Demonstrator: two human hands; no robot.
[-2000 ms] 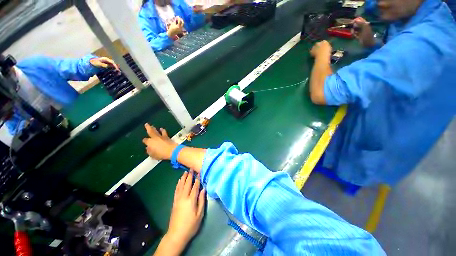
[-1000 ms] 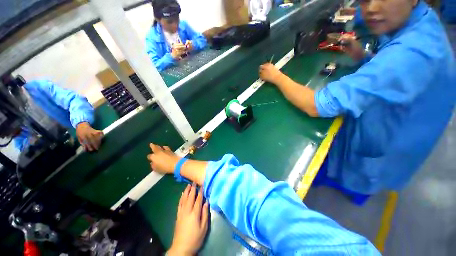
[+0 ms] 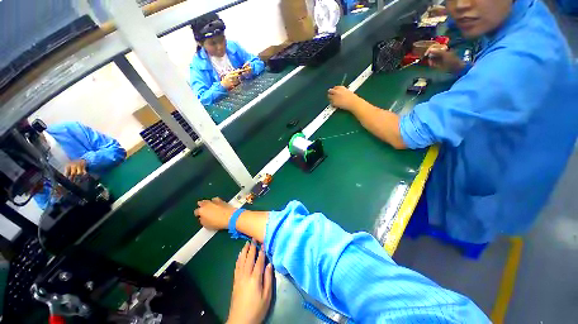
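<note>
My right hand (image 3: 215, 214), with a blue strap on the wrist, rests over the white rail, its fingertips at the green belt (image 3: 166, 215). The fingers are slightly bent and nothing shows in them. My left hand (image 3: 251, 288) lies with its fingers extended on the green bench, just below my right wrist, with nothing visible in it. A small metal fitting with brass-coloured parts (image 3: 258, 189) sits at the foot of the white post, right of my right hand. A dark small part (image 3: 293, 123) lies on the belt farther off.
A solder wire spool (image 3: 300, 144) stands right of the post (image 3: 184, 95). The black fixture (image 3: 142, 304) with a red clamp handle (image 3: 57, 319) is at lower left. A person in blue (image 3: 494, 126) sits at right, one hand at the rail. Two people work opposite, near black trays (image 3: 304, 52).
The view has shifted, so the bench sits lower. My right hand's fingers are less spread than at first. The right neighbour's hand has moved to the rail; the far-left person's hand has drawn back.
</note>
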